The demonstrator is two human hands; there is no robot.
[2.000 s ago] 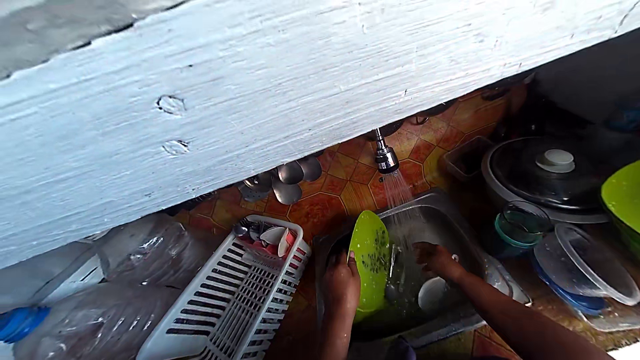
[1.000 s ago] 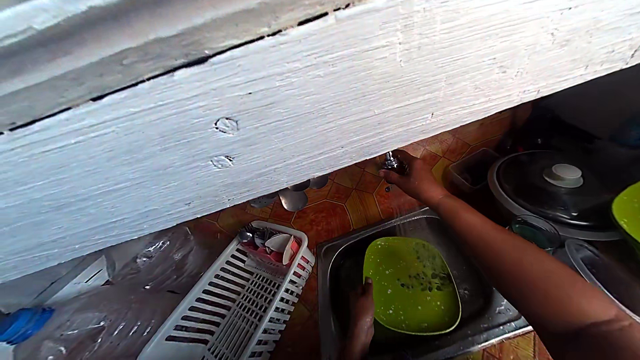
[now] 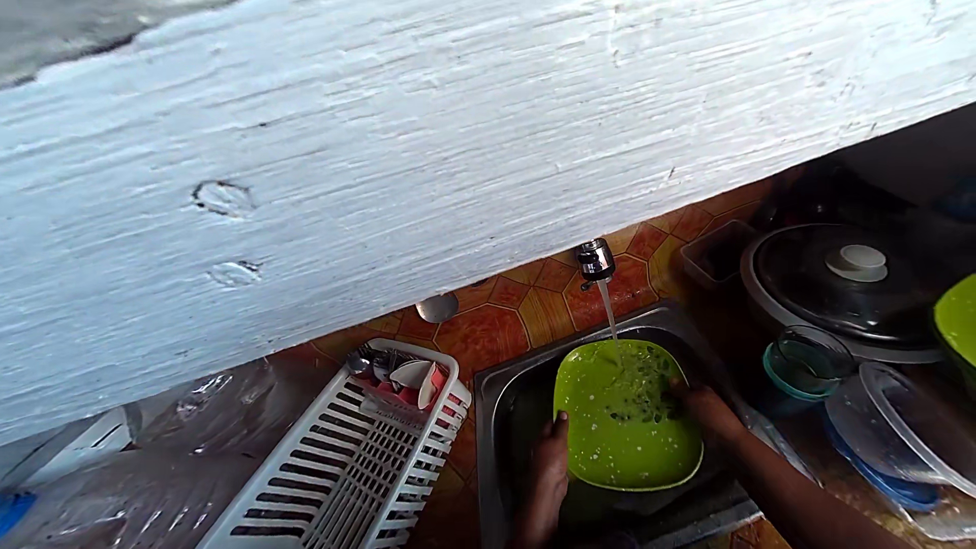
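A green square plate with rounded corners and a dark pattern (image 3: 625, 450) is over the metal sink (image 3: 488, 427), its face turned up. My left hand (image 3: 547, 465) grips the plate's left edge, thumb on the rim. At the upper right of the plate is my right hand (image 3: 705, 408), touching its face near the pattern; the fingertips blur into shadow, so whether they grip it is unclear. From the chrome faucet head (image 3: 595, 261) a narrow stream of water falls onto the plate's upper part.
Left of the sink stands a white plastic dish rack (image 3: 305, 450) holding cutlery. A large lidded pot (image 3: 823, 290), a glass bowl (image 3: 801, 374) and clear plastic lids (image 3: 892, 435) lie to the right. A white-painted board (image 3: 457, 152) crosses the upper view.
My right hand has come down from the faucet to the plate. Water now falls in one narrow stream; two seconds ago it was a spray. The plate was tilted on edge then and now lies flatter.
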